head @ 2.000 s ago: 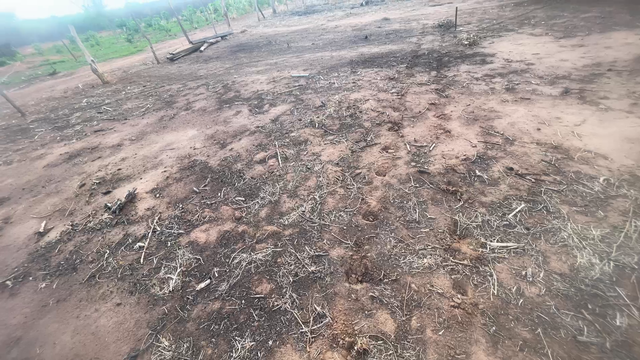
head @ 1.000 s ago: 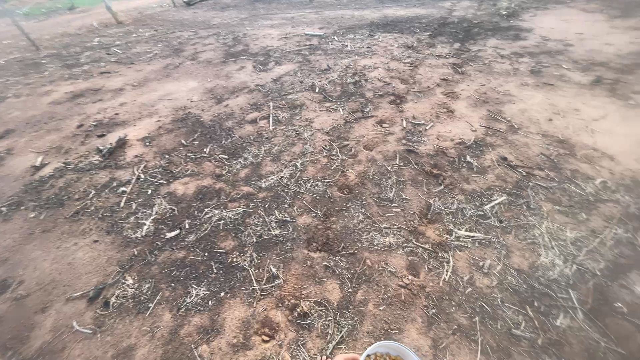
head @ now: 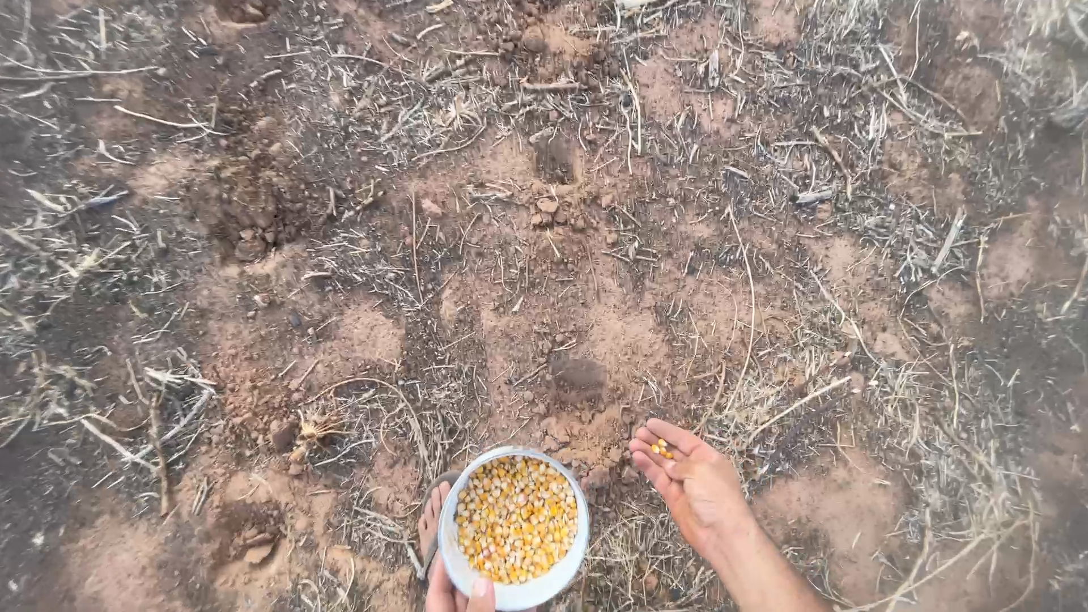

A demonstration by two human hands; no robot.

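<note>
My left hand [head: 459, 595] holds a round white plastic container [head: 583, 544] by its lower rim, thumb over the edge. Yellow and whitish maize kernels [head: 517, 520] fill much of it. To the right, my right hand [head: 699, 489] is palm up with a few maize kernels [head: 661, 449] lying on its fingers, the thumb close beside them. Just above and between the container and my right hand is a small dug hole [head: 578, 378] in the reddish soil. Another hole [head: 557, 160] lies farther ahead in line with it.
Dry straw and stalks [head: 799, 399] litter the soil. Further dug spots, one with loose clods [head: 251, 242] and one at the lower left [head: 255, 540], lie to the left. A sandalled foot [head: 431, 518] shows beside the container.
The view has tilted down to the nearer ground. The container, only partly visible at the bottom edge one second ago, now shows fully, and my right hand has come into view with kernels.
</note>
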